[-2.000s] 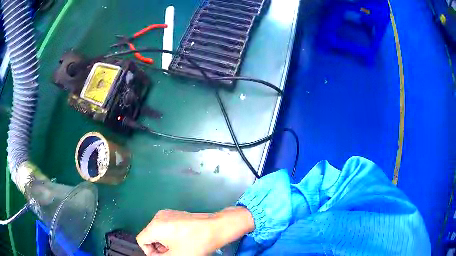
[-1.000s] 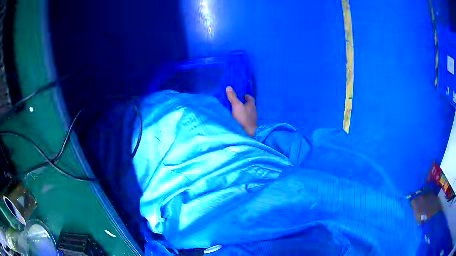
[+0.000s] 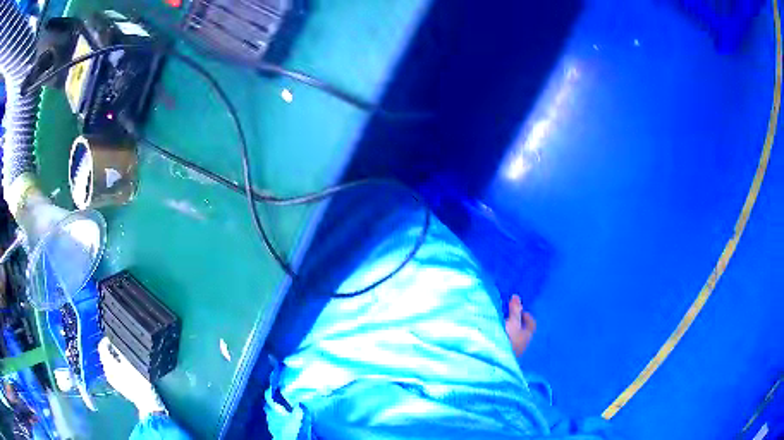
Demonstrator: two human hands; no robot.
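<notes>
A block of several long black housings (image 3: 139, 325) lies on the green bench at the lower left. My left hand (image 3: 129, 378), in a white glove, is against its near left side; its fingertips are not clear enough to show a grip. My bare right hand (image 3: 519, 326) is low beside my body, away from the bench, at the near edge of a blurred dark blue crate-like object (image 3: 507, 249). My sleeve and smock hide part of this hand, and its grip cannot be told.
The soldering station (image 3: 120, 82), tan ring (image 3: 107, 170), clear fume hood (image 3: 69, 258) and blue parts bin (image 3: 76, 331) are at the left. Ribbed housings (image 3: 236, 26) lie at the top. A black cable (image 3: 245, 163) loops over the bench edge. The blue floor has a yellow line (image 3: 731, 245).
The view has swung back towards the bench. My gloved left hand now shows at the black housings. My right hand, earlier on the blue object's edge, appears lower and more hidden.
</notes>
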